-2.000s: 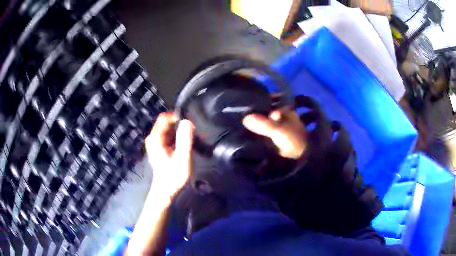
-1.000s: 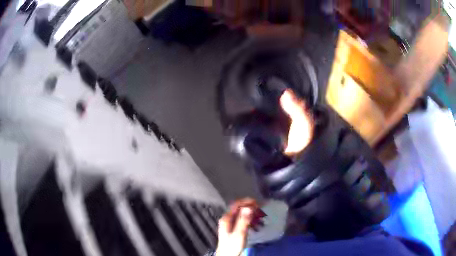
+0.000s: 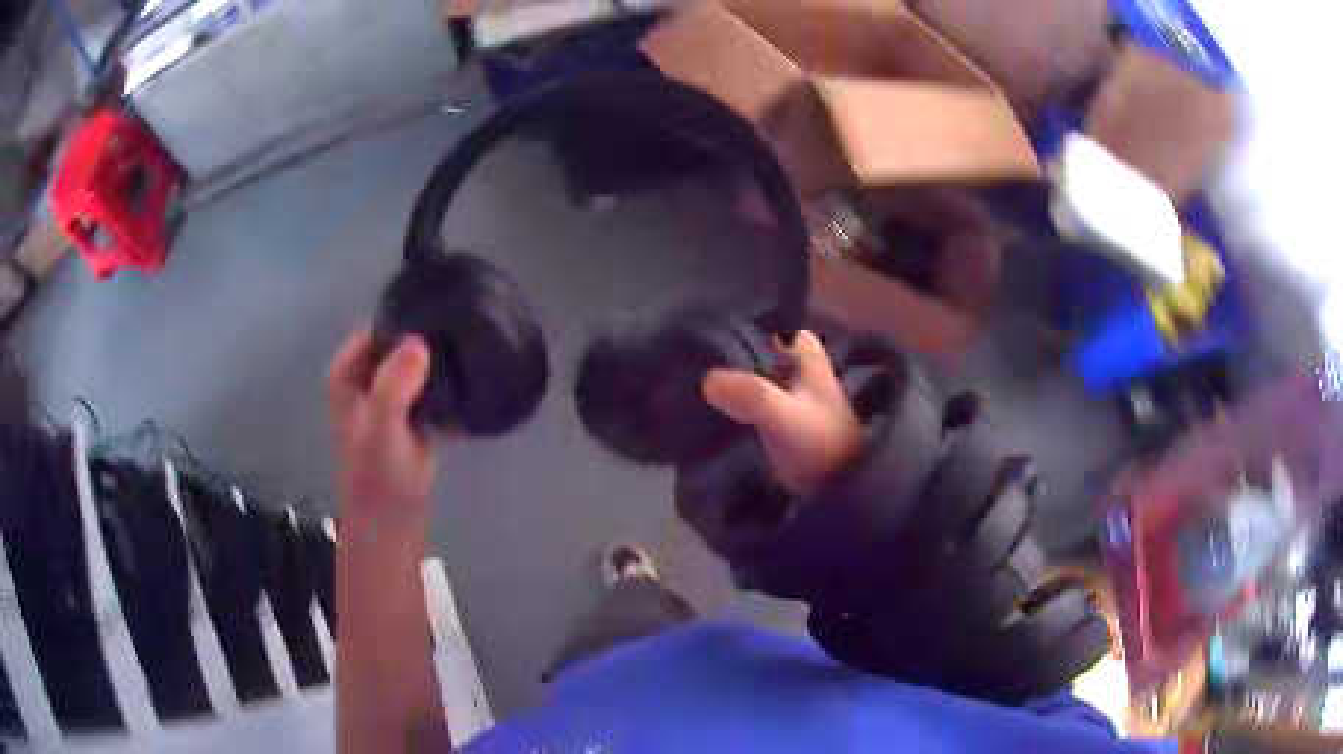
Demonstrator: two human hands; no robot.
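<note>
Black over-ear headphones are held up in front of me, the headband arching away at the top and the two cups apart. My left hand grips the left cup at its outer side, thumb on top. My right hand holds the right cup, thumb and a finger showing on it. Several more black headphones hang stacked on my right forearm and hide it. No cable shows in my hands.
Dark rack shelves with pale strip edges stand at the lower left. A red stool is on the grey floor. An open cardboard carton lies at the top, with blue crates at the upper right.
The view has turned from the rack's pale side to the floor. My left hand has moved up from low and taken the left cup. The headphones are now spread open between both hands.
</note>
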